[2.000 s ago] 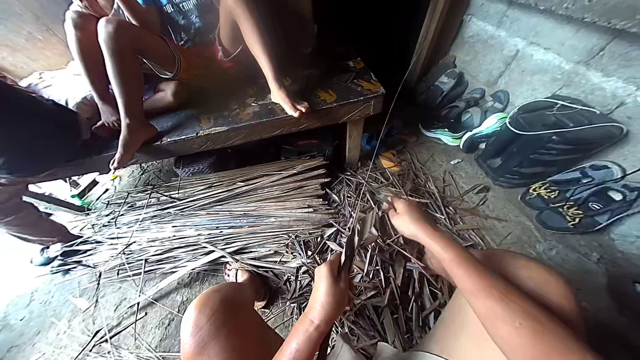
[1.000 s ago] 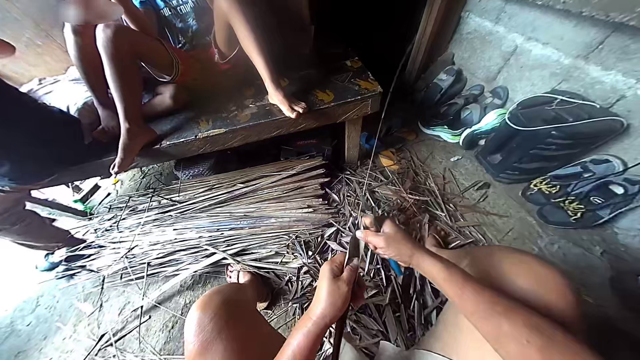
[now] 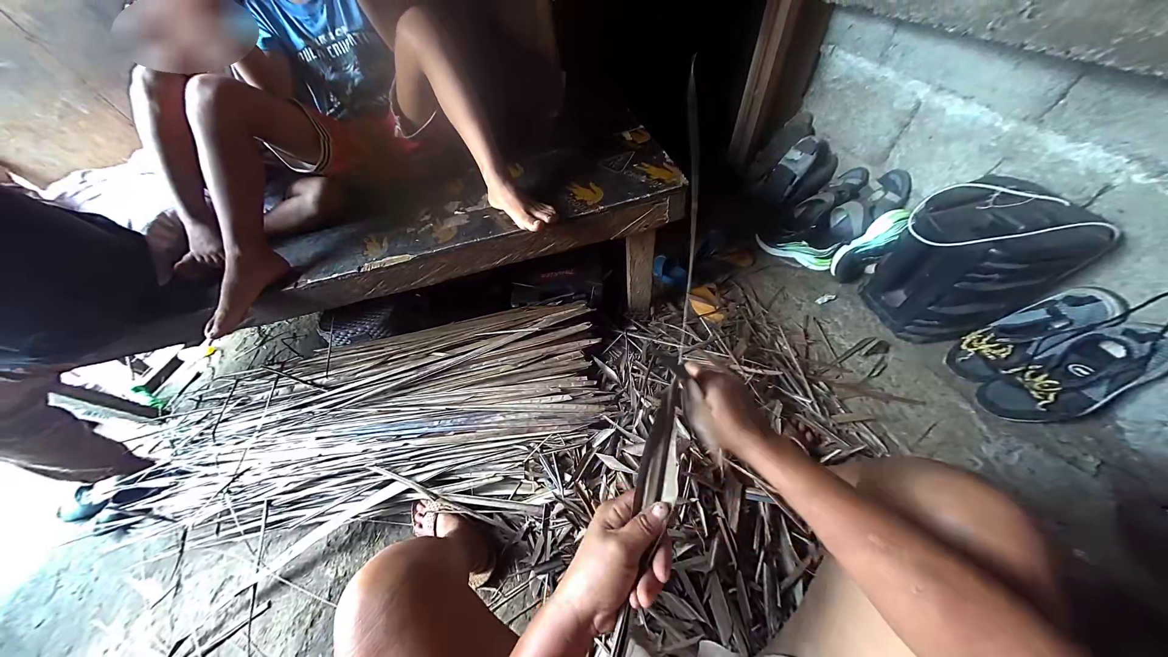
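My left hand [image 3: 625,557] grips a dry brown palm leaf strip [image 3: 659,447], thumb on top, between my knees. The strip stands nearly upright, and a long thin midrib [image 3: 692,201] rises above it toward the dark doorway. My right hand [image 3: 721,406], slightly blurred, is farther forward with its fingers closed at the upper part of the strip. Whether it holds a blade as well cannot be told. Under both hands lies a heap of dry leaf scraps [image 3: 721,538]. To the left, long stripped midribs [image 3: 438,401] lie in a broad pile on the floor.
A wooden bench [image 3: 566,219] with people seated on it stands ahead, their bare feet over its edge. Along the block wall at right are a black bag [image 3: 995,255], several shoes and sandals [image 3: 1031,356]. A person's dark-clothed leg [image 3: 73,274] is at far left.
My right hand has moved forward and up, away from my left hand, since one second ago. The leaf strip now shows spread above my left hand.
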